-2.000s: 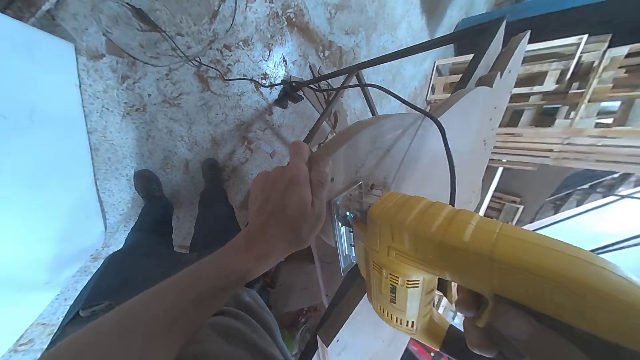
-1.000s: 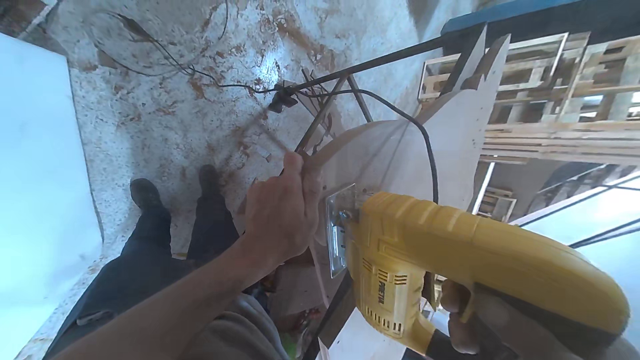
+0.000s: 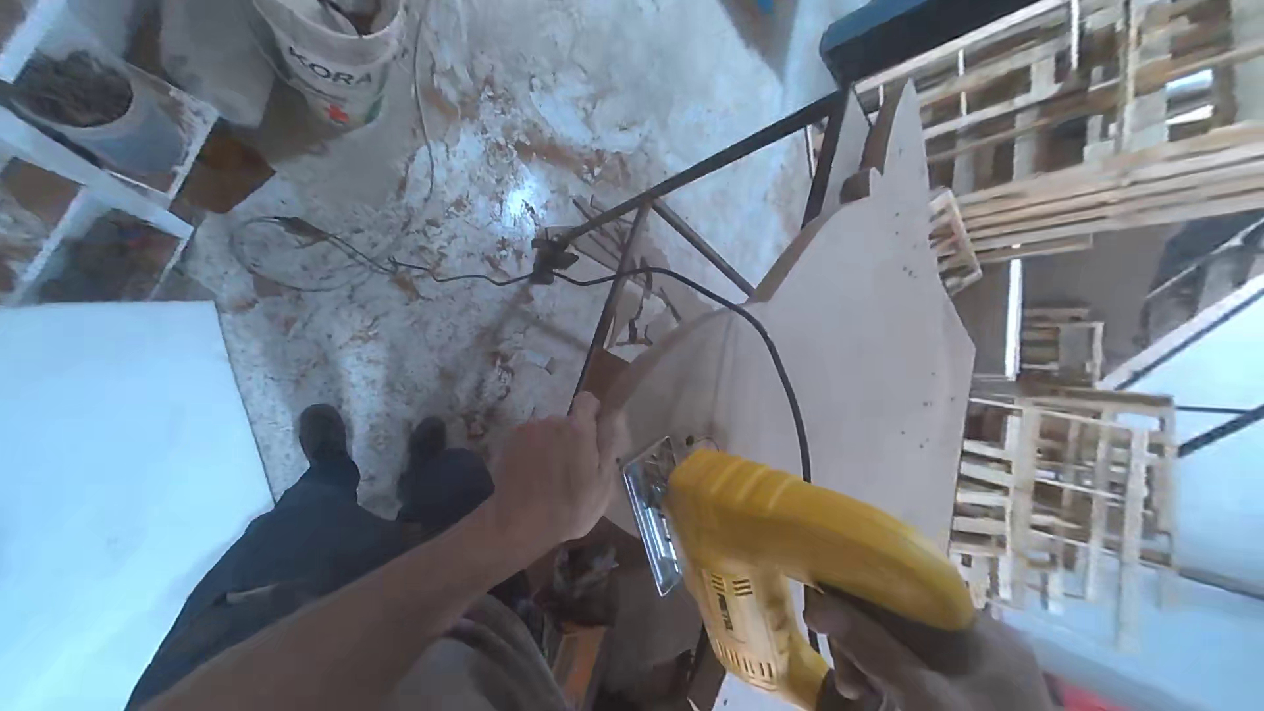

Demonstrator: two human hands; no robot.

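Note:
My right hand (image 3: 908, 652) grips the handle of a yellow jigsaw (image 3: 780, 533) at the lower right. The saw's metal base plate (image 3: 652, 518) lies at the near part of a pale curved wooden panel (image 3: 859, 346). Just left of the plate, my left hand (image 3: 558, 469) holds the panel's edge, thumb on top. The black power cord (image 3: 780, 365) loops over the panel toward the floor. The blade cannot be made out.
A dark metal frame (image 3: 731, 153) stands under and beside the panel. Wooden pallets (image 3: 1076, 484) are at the right. A white board (image 3: 118, 425) lies at the left, with a bucket (image 3: 336, 69) above it. Cable and debris lie on the floor (image 3: 474, 227).
The view has shifted, bringing the buckets and more pallets in. Both hands stay on the panel edge and the jigsaw, and the saw now sits at a more tilted angle in the view.

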